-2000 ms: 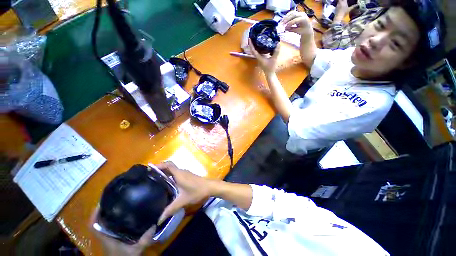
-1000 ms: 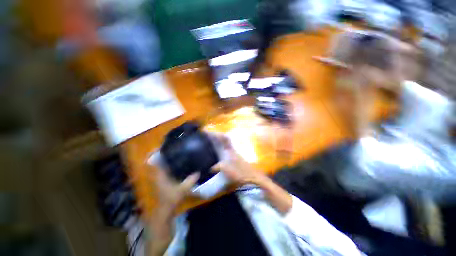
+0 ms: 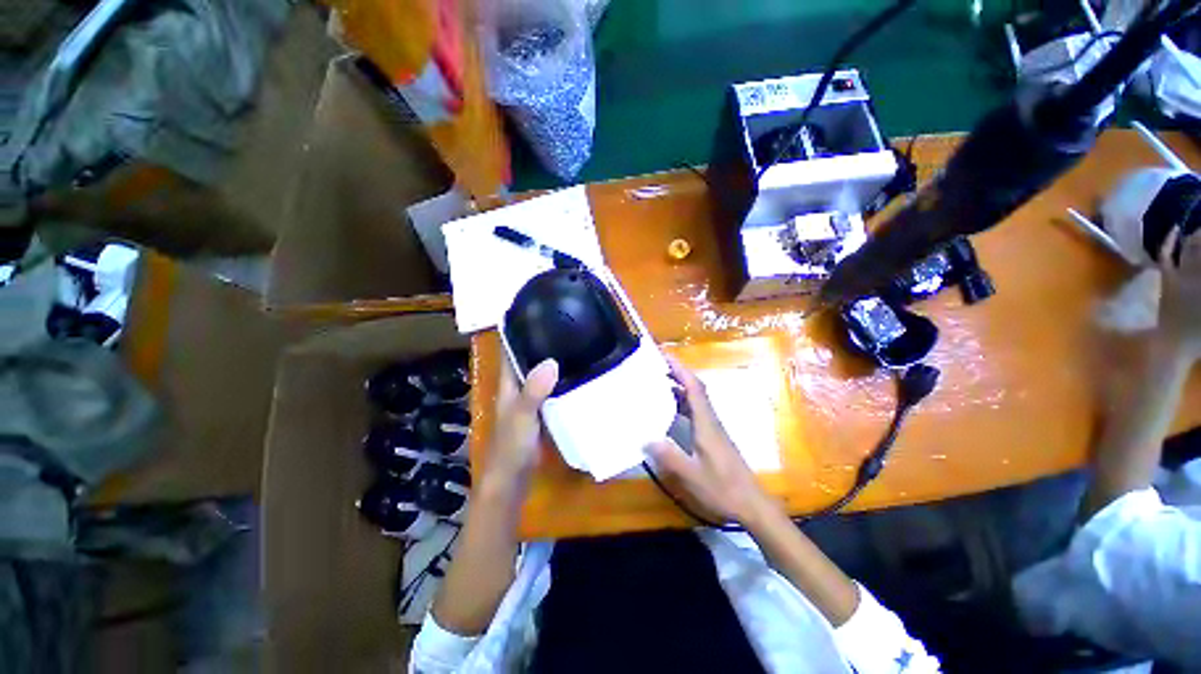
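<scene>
My left hand [image 3: 516, 428] and my right hand [image 3: 705, 454] hold a white camera housing [image 3: 613, 411] with a glossy black round head [image 3: 566, 323] over the bench's front edge. My left thumb rests by the lower edge of the black head. My right fingers are on the right side of the white shell. A thin black cable runs from the housing's underside to the right.
A carton [image 3: 310, 461] at left holds several black-and-white cameras. A notebook page [image 3: 468, 270] with a marker pen, a screw feeder [image 3: 810, 171], a hanging electric screwdriver [image 3: 975, 178] and camera modules [image 3: 889, 329] are on or over the bench. A co-worker's arm [image 3: 1146, 395] is at right.
The view has swung left, bringing the carton into sight. The camera housing is turned, with its white shell now showing towards me. Both hands still hold it.
</scene>
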